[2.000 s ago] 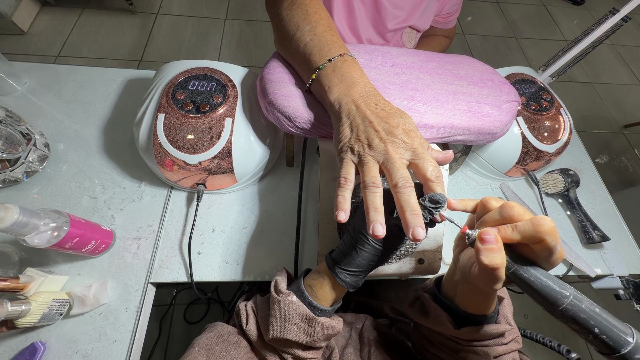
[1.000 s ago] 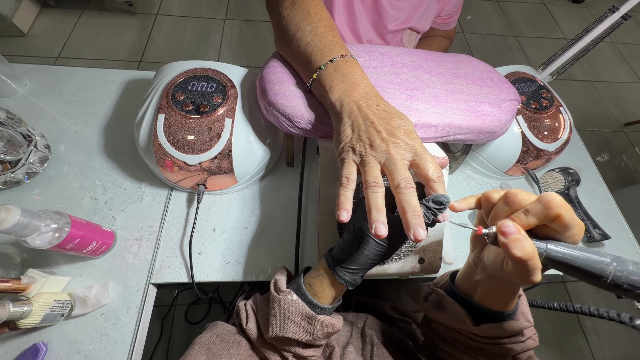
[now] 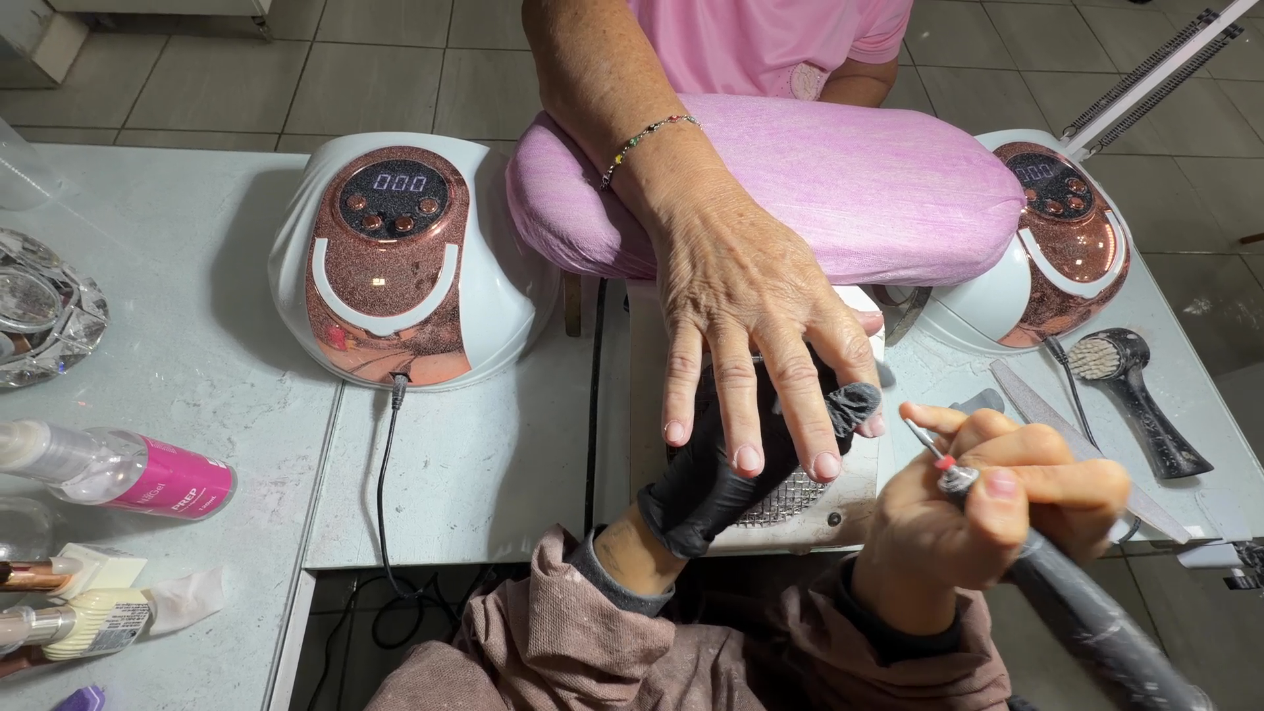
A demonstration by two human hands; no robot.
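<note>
My left hand (image 3: 726, 464), in a black glove, is under another person's hand (image 3: 755, 286), its gloved thumb and fingers closed around that person's index finger near the tip. My bare right hand (image 3: 987, 494) grips an electric nail drill (image 3: 1076, 602) like a pen. The drill's thin metal bit (image 3: 923, 436), with a red ring at its base, points up and left, a short gap away from the held fingertip. The other person's forearm, with a beaded bracelet (image 3: 647, 143), rests on a pink cloth-covered cushion (image 3: 790, 188).
Two nail lamps (image 3: 415, 257) (image 3: 1057, 237) flank the cushion. A dust collector (image 3: 800, 513) lies below the hands. At right are a nail file (image 3: 1081, 444) and a dust brush (image 3: 1136, 405); at left, a spray bottle (image 3: 128, 472), a glass dish (image 3: 49, 306) and small bottles (image 3: 99, 622).
My right hand with the drill has moved away from the held fingertip, uncovering the dust brush and nail file again. My left hand keeps its hold.
</note>
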